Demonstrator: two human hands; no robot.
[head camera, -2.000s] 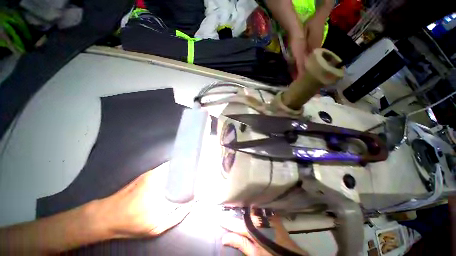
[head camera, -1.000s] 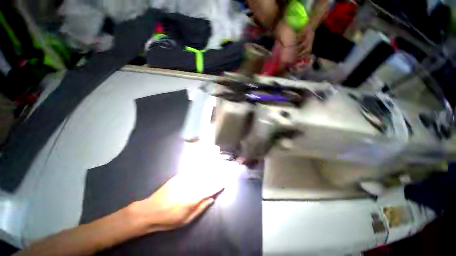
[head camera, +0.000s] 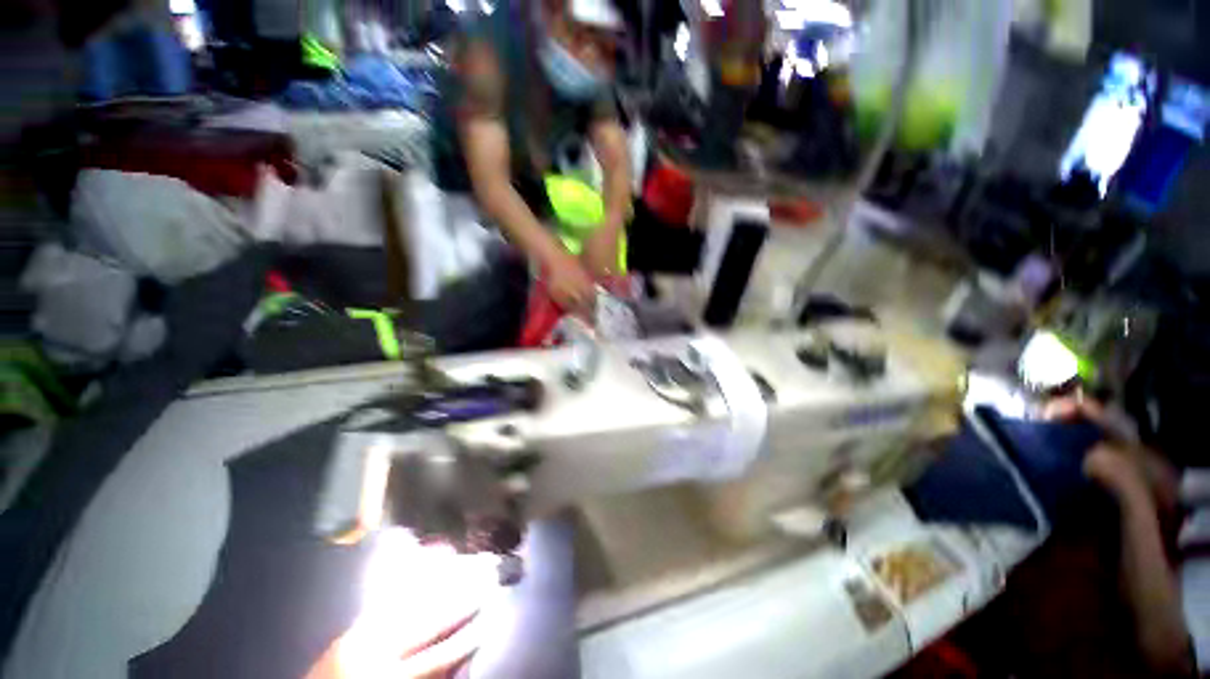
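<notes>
A dark garment panel (head camera: 272, 557) lies flat on the white table, left of and under the head of the cream sewing machine (head camera: 624, 458). My left hand (head camera: 398, 653) is at the bottom edge, cut off and partly washed out by the lamp glare. It is on or just over the dark cloth near the needle area, and whether it grips anything cannot be told. My right hand is not in view. Dark snips with a purple patch (head camera: 480, 401) rest on top of the machine head, blurred. The needle and presser foot are hidden by glare.
A long dark strip (head camera: 80, 458) lies along the left table edge. A bundle with a neon green tie (head camera: 325, 332) is behind. A masked person (head camera: 531, 173) stands beyond the machine. Another person's arm (head camera: 1128, 491) is at right with blue cloth. A parts tray (head camera: 916, 570) is set at right.
The view has swung up and right, showing more workshop and people. My right hand, seen by the needle area two seconds ago, is out of view. My left hand sits lower in the picture.
</notes>
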